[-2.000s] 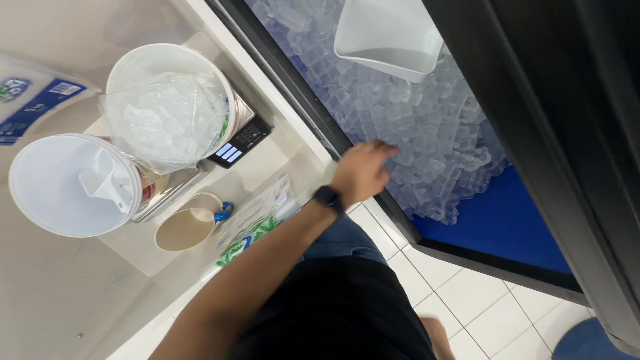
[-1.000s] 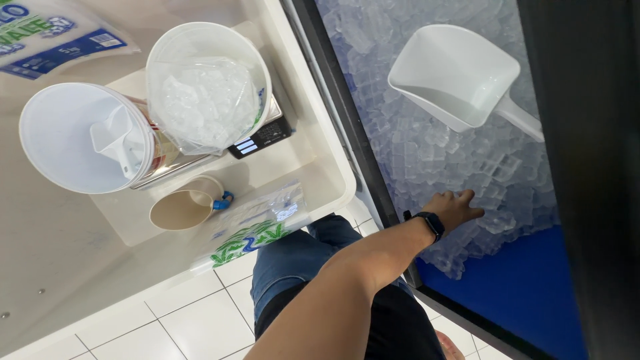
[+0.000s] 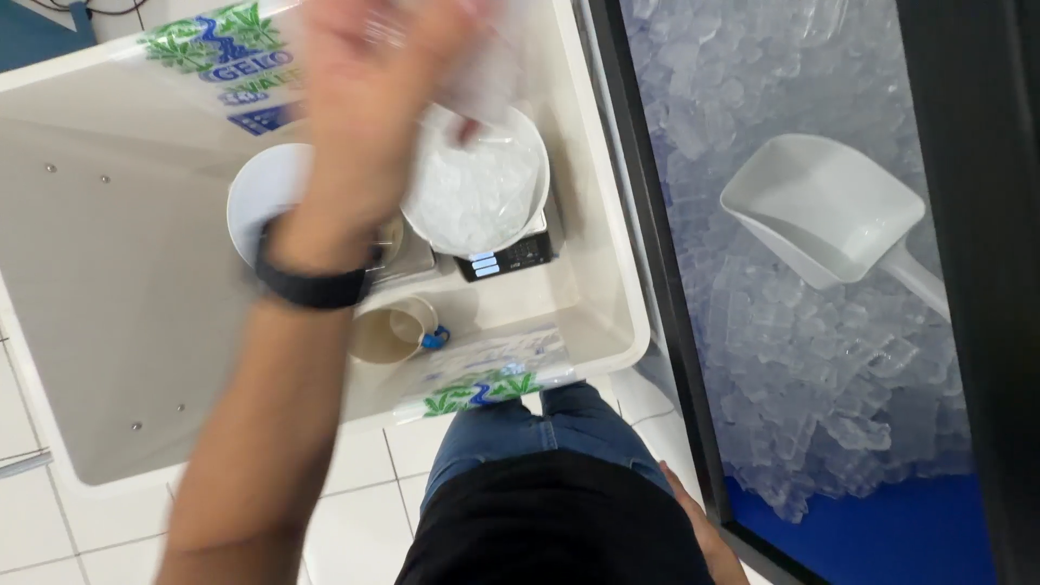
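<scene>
My left hand (image 3: 390, 81), with a dark watch band at the wrist, is raised and blurred over the left part of the white tub. Clear plastic shows beside its fingers; whether they grip it is unclear. Just under it, a white bucket holds a clear bag of ice (image 3: 479, 195) on a digital scale (image 3: 508, 258). My forearm and hand partly hide another white bucket (image 3: 264, 191). A beige mug-like container (image 3: 386, 331) with a blue piece at its side stands lower down. My right hand (image 3: 703, 524) is partly visible beside my hip, its fingers unclear.
At the right, a dark-framed bin holds ice pieces (image 3: 780, 349) with a white scoop (image 3: 829, 207) lying on them. Printed clear bags drape over the tub's near rim (image 3: 487, 390) and far rim. The tub's rim (image 3: 605, 203) runs beside the bin's frame (image 3: 650, 179).
My left hand has moved from over the loose ice in the bin to above the buckets in the tub. The view has shifted too.
</scene>
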